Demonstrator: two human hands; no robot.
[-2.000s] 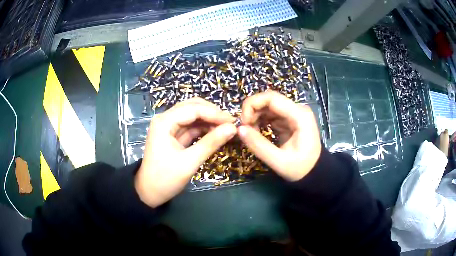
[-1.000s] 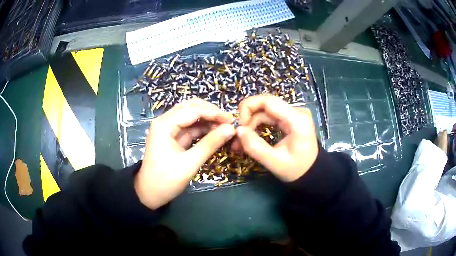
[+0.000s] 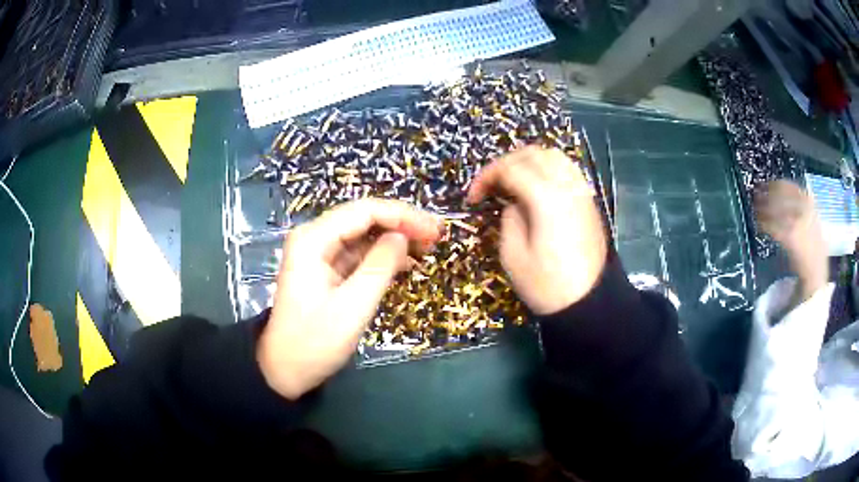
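Many small black-and-silver parts (image 3: 377,151) lie in a wide pile on a clear plastic tray (image 3: 247,247). Small gold parts (image 3: 443,306) lie in a pile nearer me. My left hand (image 3: 344,282) is over the left side of the gold pile, with thumb and fingertips bent near each other; whether a part is between them cannot be told. My right hand (image 3: 546,221) is over the right edge of the piles, blurred, with fingers curled down toward the dark parts; its thumb is hidden, and whether it holds a part cannot be told.
A white printed sheet (image 3: 396,56) lies behind the piles. A second clear tray (image 3: 673,216) is at right, below a metal frame (image 3: 659,42). Hazard tape (image 3: 132,216), a white cord and an orange-brown scrap (image 3: 43,337) are at left. Another person's hand (image 3: 789,221) is at right, by another dark pile.
My hands were together at the fingertips and are now apart. My right hand has moved up and right. My left fingertips have drawn back slightly left. The other person's hand has come into view.
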